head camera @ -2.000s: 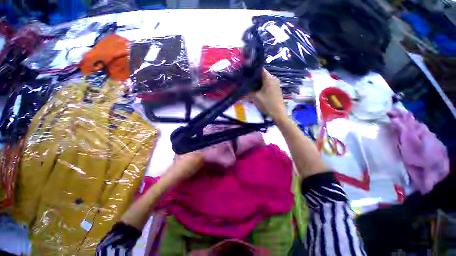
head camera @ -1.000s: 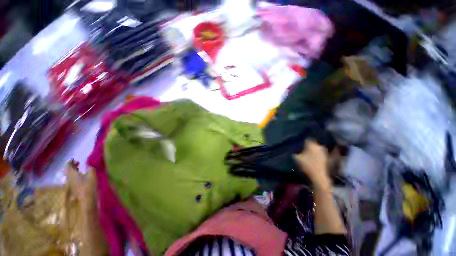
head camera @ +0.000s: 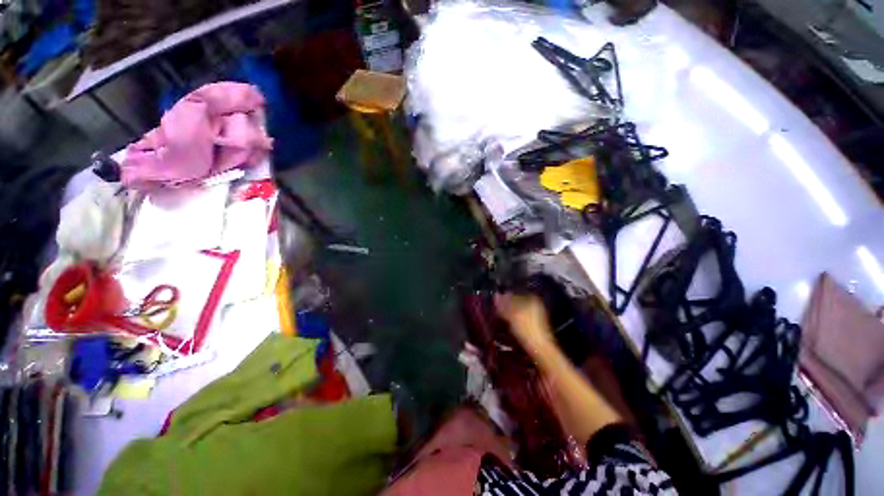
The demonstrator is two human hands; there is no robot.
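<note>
My right hand point(head camera: 523, 315) is low in the gap between two tables, over dark red, shiny film-covered stuff point(head camera: 509, 368). It is blurred; dark shapes lie beside its fingers, and I cannot tell whether it grips anything. My left hand is out of the picture. An olive green jacket point(head camera: 281, 446) lies at the lower left on the edge of the left table, with a little magenta cloth showing under it. Many black hangers point(head camera: 717, 329) lie tangled along the near edge of the right table, and more lie farther back.
The left table holds pink cloth point(head camera: 199, 136), a red ring point(head camera: 79, 298), scissors point(head camera: 158, 305) and a blue lump point(head camera: 90, 361). The right table holds crumpled clear film point(head camera: 485, 77), a yellow piece point(head camera: 572, 182) and folded dusty pink cloth point(head camera: 843, 339). A stool point(head camera: 373, 92) stands on the green floor.
The view has swung right, from the left table to the gap and right table. My right hand, earlier carrying black hangers, is now low in the gap. My left hand has left the picture.
</note>
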